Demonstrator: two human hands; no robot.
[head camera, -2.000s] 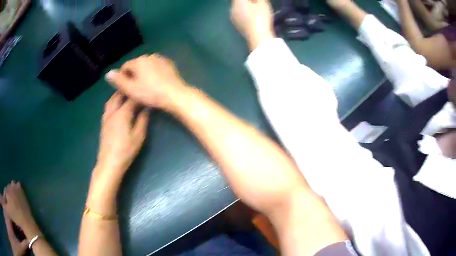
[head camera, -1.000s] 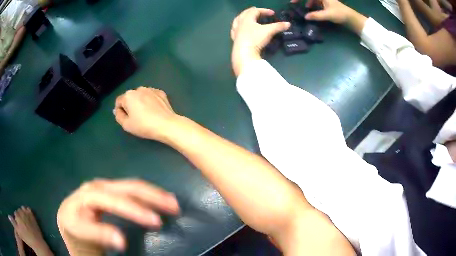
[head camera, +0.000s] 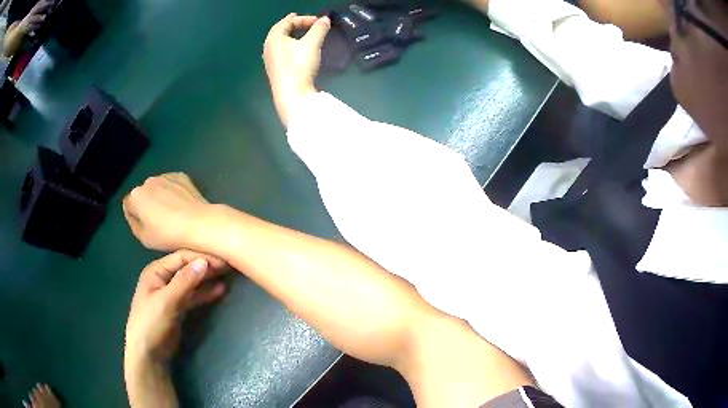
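Observation:
My right hand (head camera: 164, 211) rests knuckles up on the green table (head camera: 239, 143), its fingers curled in; nothing shows in it. My left hand (head camera: 172, 295) is just below my right wrist, with fingers bent and apart, and no object shows in it. Two black packaging boxes stand side by side left of my hands, one farther back (head camera: 116, 151) and one nearer (head camera: 62, 215). Their open tops show black inserts with a shaped cut-out. Neither hand touches them.
A white-sleeved neighbour's arm (head camera: 383, 175) lies across the table right of mine, the hand by a loose pile of black accessory packs (head camera: 375, 56). More dark boxes (head camera: 76, 28) and a person's hand are at top left. Fingertips (head camera: 41, 396) show at bottom left.
The view has shifted, so boxes and pile appear farther left. My left hand, earlier lifted and blurred near the front, is now beside my right wrist. My right hand remains curled on the table.

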